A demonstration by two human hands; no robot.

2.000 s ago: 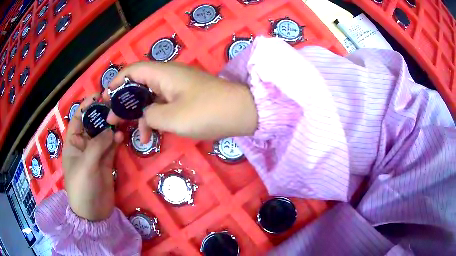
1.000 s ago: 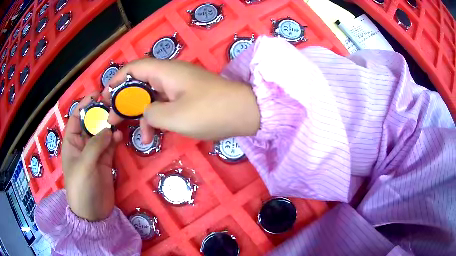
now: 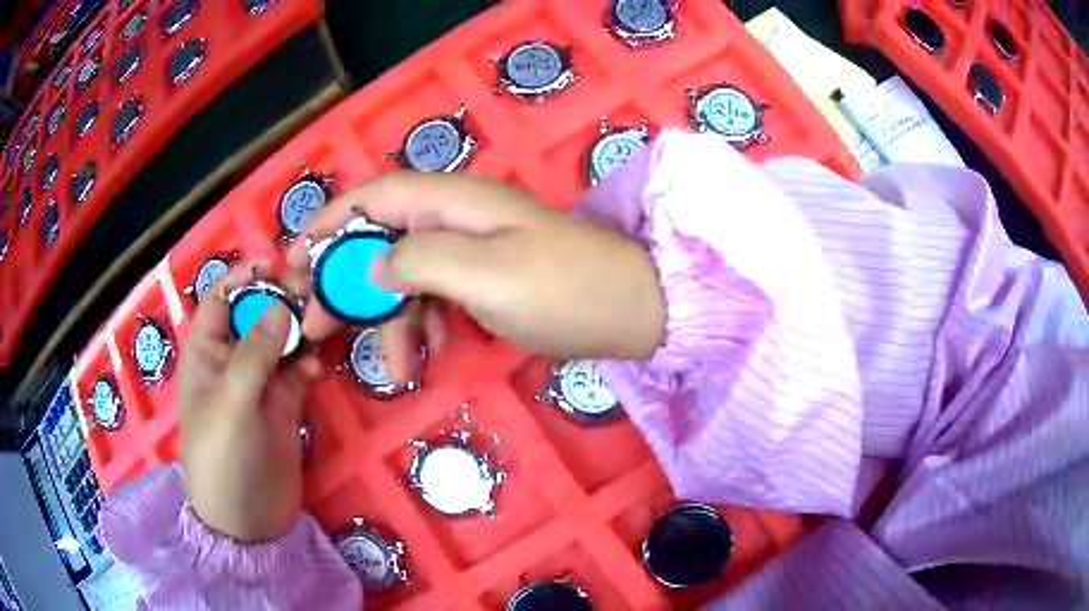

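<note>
My right hand holds a round smartwatch head with its screen lit cyan, the thumb on the screen's right side. My left hand holds a second smartwatch head, lit cyan with a white patch, the thumb over its lower part. The two units are side by side above the red parts tray. In the tray pockets, several units lie with grey case backs up, and one looks bright white. Two units with black faces up, one of them, lie near the front edge.
Another red tray with units is at the upper left, and one more at the upper right. White paper and a yellow sheet lie between trays. A device with a key grid stands at the lower left.
Both screens have gone from black with small text to yellow and orange, and now to cyan. Both thumbs have moved onto the screens. The whole view has shifted slightly, the scene moving right and down.
</note>
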